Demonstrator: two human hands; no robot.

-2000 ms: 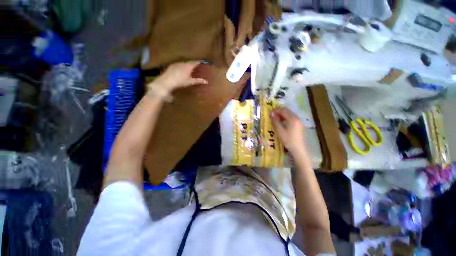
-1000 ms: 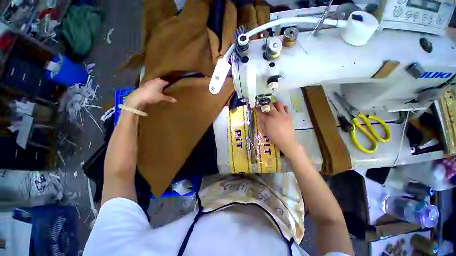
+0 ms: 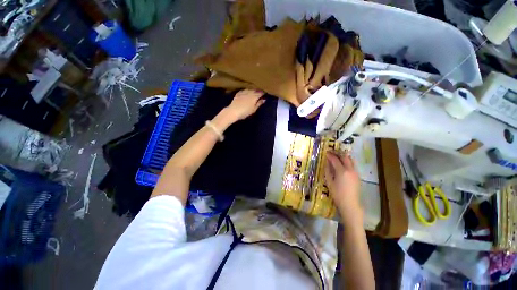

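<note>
My left hand lies at the back of the black fabric panels, near the brown fabric; whether it grips any is unclear. The brown fabric panels are heaped behind it. My right hand is on the machine bed, right of the yellow tape and just in front of the needle area; its fingertips are blurred. The white sewing machine has its head above and behind my right hand. A small black piece lies left of the machine head.
Folded brown strips and yellow-handled scissors lie right of my right hand. The blue basket is under the black panels at left. A white bin stands behind the machine. A blue bucket and scraps are on the floor.
The brown panel that lay over the black stack has moved back onto the heap, baring the black panels. The view has shifted, showing more of the bin.
</note>
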